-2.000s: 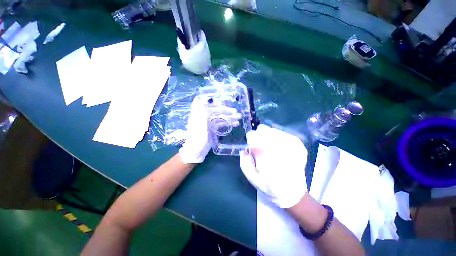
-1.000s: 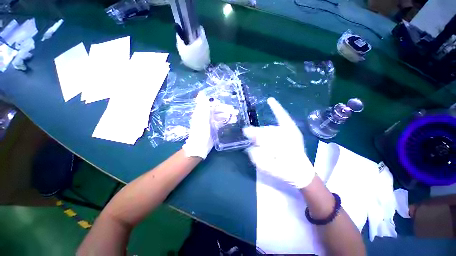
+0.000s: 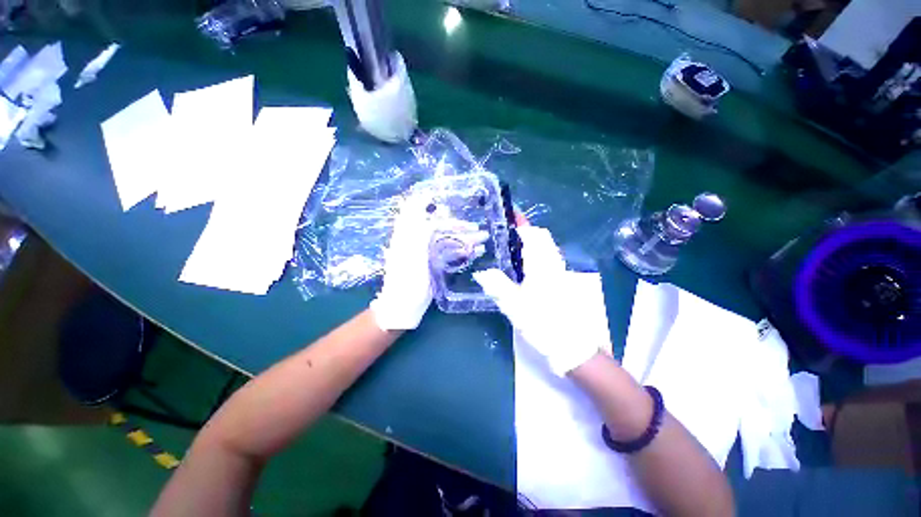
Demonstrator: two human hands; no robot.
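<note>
A clear plastic housing (image 3: 470,295), rectangular with rounded corners, a round part in the middle and small dark spots, is held above the bench in the centre. My gloved left hand (image 3: 409,263) grips its left side, with fingers behind it. My gloved right hand (image 3: 535,293) is at its right edge, thumb over the front and fingers by a black strip-like part (image 3: 513,242) along that edge. Crinkled clear plastic bags (image 3: 353,227) lie under and behind the housing. The fingers behind the housing are partly blurred by the plastic.
White sheets lie at left (image 3: 247,202) and right (image 3: 576,434). A clear dispenser bottle (image 3: 651,242) stands right of the bags. A purple-ringed fan (image 3: 874,293) is at far right. A white-wrapped metal post (image 3: 384,101) stands behind. A wrapped unit (image 3: 695,86) sits at the rear.
My right hand, earlier lifted off with a finger extended, is back against the housing's right edge. The film at the right has shifted slightly. My left hand keeps its hold.
</note>
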